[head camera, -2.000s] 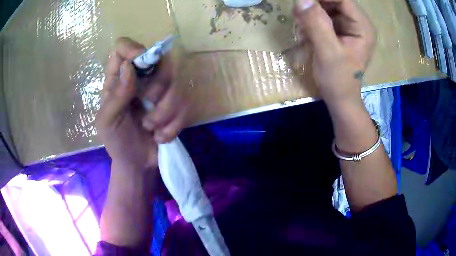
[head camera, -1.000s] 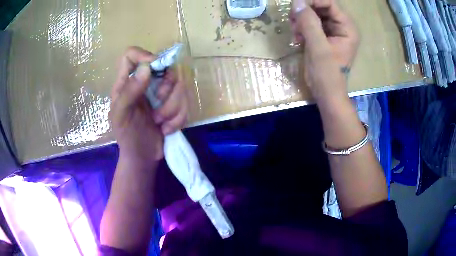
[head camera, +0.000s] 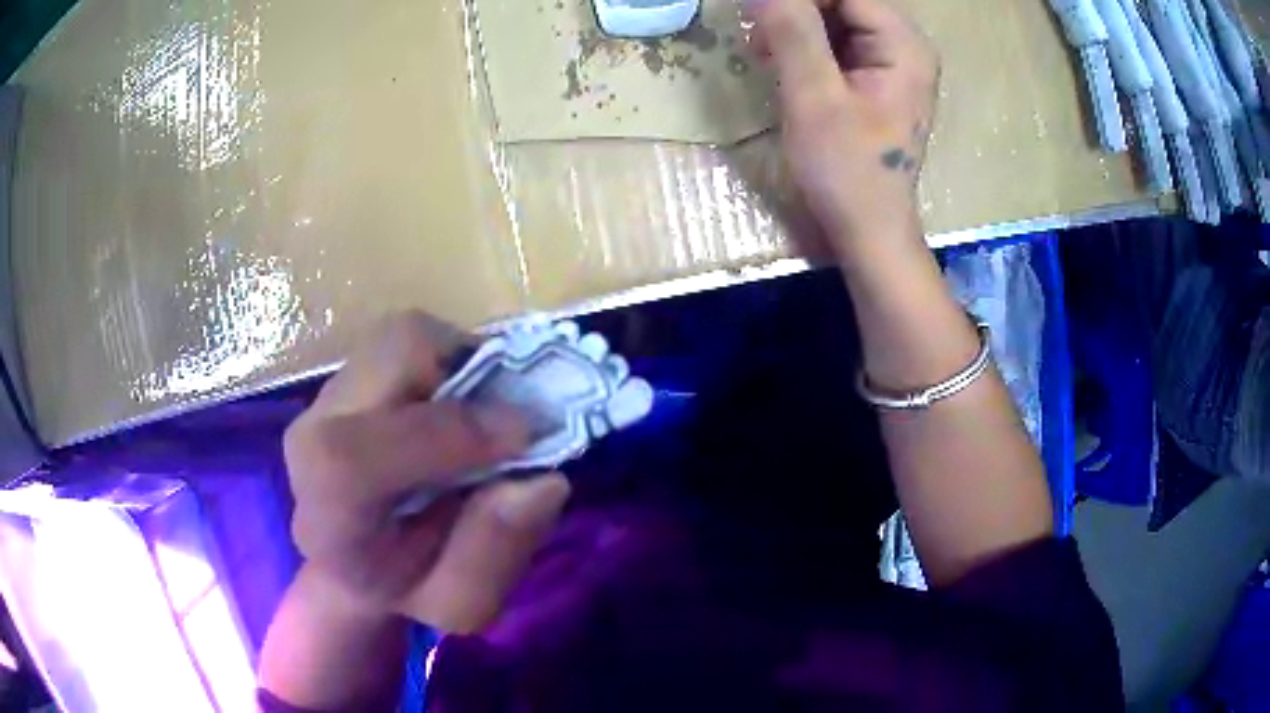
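My left hand (head camera: 404, 481) holds a leg-and-foot piece by its foot end (head camera: 557, 383), below the worktop's front edge. The foot's underside faces up, with scalloped toes pointing right and a dark-outlined, sole-shaped recess. The rest of the piece is hidden by the hand. My right hand (head camera: 850, 126) is over the worktop, fingers curled together at the top edge of the view; whether it holds a thin stick cannot be told. The small white dish (head camera: 645, 17) is left of the right hand, cut off by the top edge.
The dish is on a tan cardboard square (head camera: 599, 123) with brown spots. Several waiting pieces (head camera: 1170, 98) lie at the worktop's right end. The taped worktop (head camera: 376, 195) ends in a pale front edge. A bin with pale pieces (head camera: 1010, 300) is below right. A bright box-like object (head camera: 126, 599) is lower left.
My left hand has moved down off the worktop and turned the piece, so the foot's underside shows and the shank is no longer seen. My right hand has shifted slightly left in view.
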